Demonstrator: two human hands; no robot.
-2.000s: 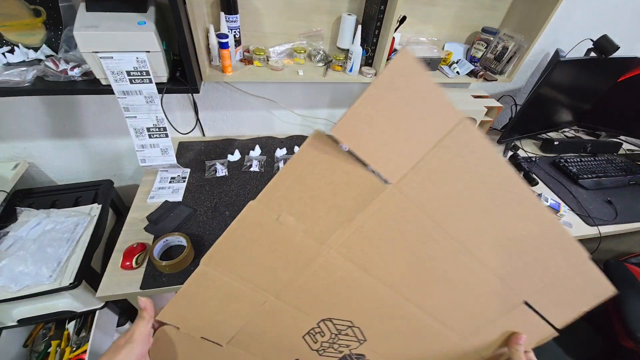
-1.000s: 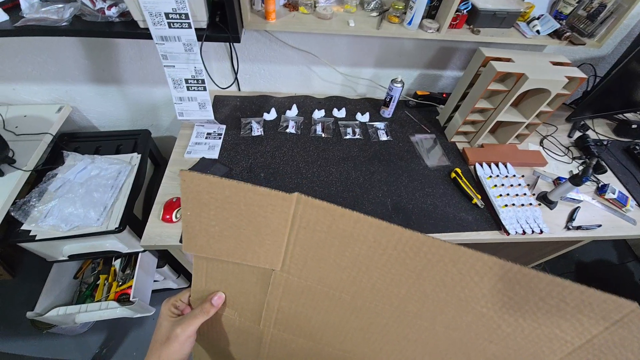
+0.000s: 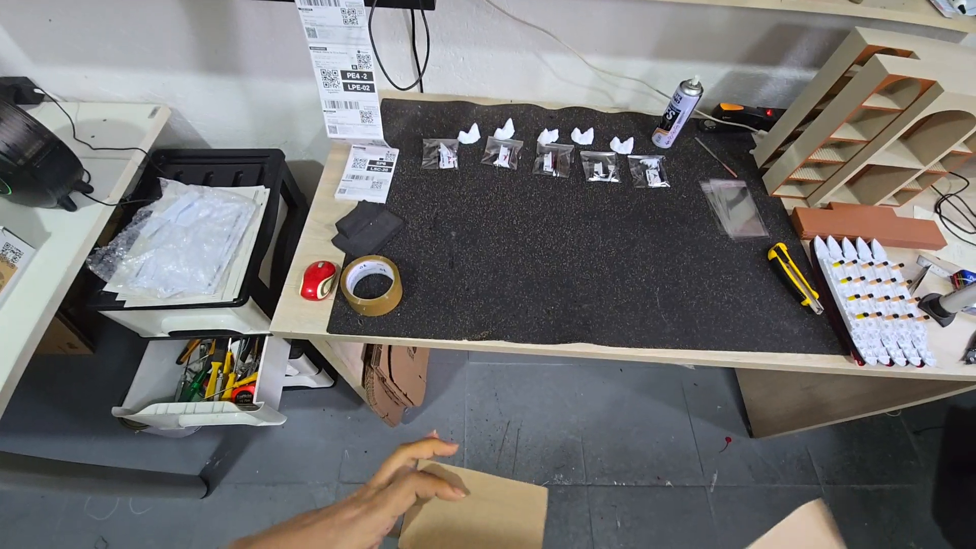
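Observation:
My left hand (image 3: 415,476) is at the bottom of the view, low in front of the desk, with its thumb on a brown cardboard piece (image 3: 488,507) and its fingers at the upper left edge. Another brown cardboard part (image 3: 801,528) shows at the bottom right; whether the two belong together cannot be told. My right hand is out of view. On the desk's black mat (image 3: 579,252) lie a roll of brown packing tape (image 3: 389,296), a yellow utility knife (image 3: 794,278) and several small clear bags (image 3: 553,160) with white pieces beside them.
A red computer mouse (image 3: 319,280) lies at the desk's left edge. An open drawer of tools (image 3: 198,414) juts out at the left. A spray can (image 3: 677,112) stands at the back, left of a beige shelf unit (image 3: 862,122). Folded cardboard (image 3: 396,377) is under the desk.
The large cardboard sheet, earlier held up across the desk, has moved down, mostly out of view. The right hand, seen two seconds ago, is out of view. The view has shifted downward.

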